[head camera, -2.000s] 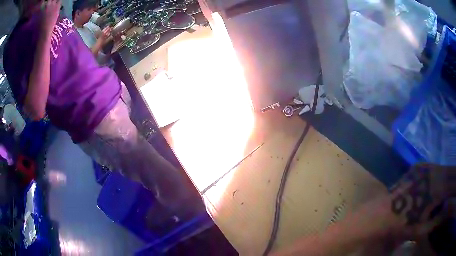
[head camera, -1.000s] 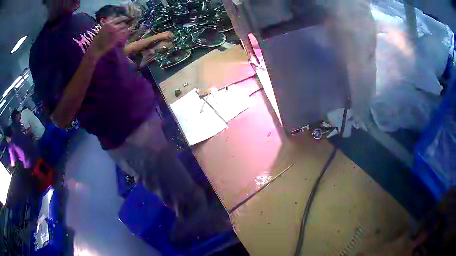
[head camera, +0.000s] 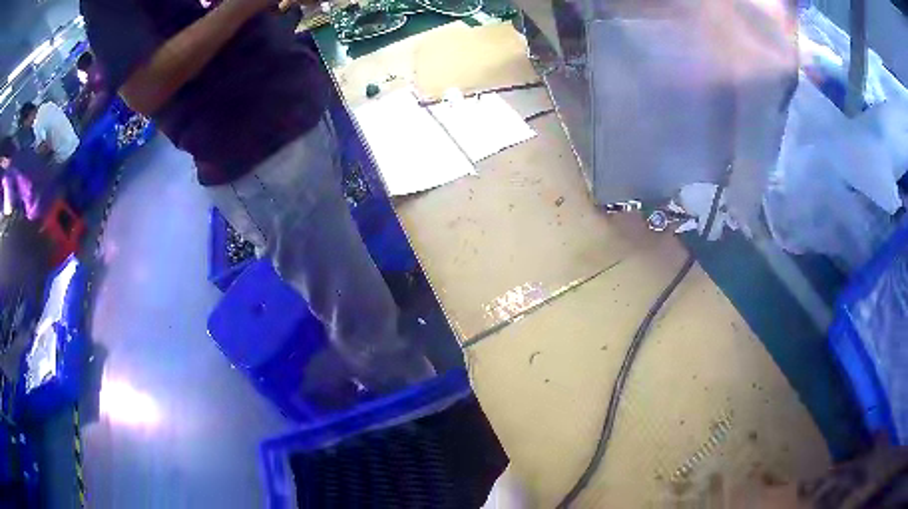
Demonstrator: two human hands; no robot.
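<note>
No hand of mine can be made out. A dark brown blurred shape [head camera: 864,485] is cut off by the bottom right corner; I cannot tell what it is. Nearest in front of me is the bench covered with tan cardboard [head camera: 538,398], with small dark marks and a seam across it. A black cable [head camera: 625,373] runs over it from the back right to the bottom edge. White paper sheets [head camera: 413,144] lie farther up the bench. A small pale shape [head camera: 506,491] is cut off at the bottom edge, too unclear to name.
A person [head camera: 299,219] in a dark top and light trousers stands left of the bench. A blue crate [head camera: 363,427] with dark ribbed contents is at the bottom, beside another blue bin [head camera: 261,323]. Crumpled clear plastic [head camera: 816,189] and a blue plastic-lined container [head camera: 876,328] are at right.
The view has shifted, bringing the ribbed crate into sight at the bottom. The glare over the bench has gone, so the sheets show clearly. The blurred reddish shape at bottom right has mostly left view.
</note>
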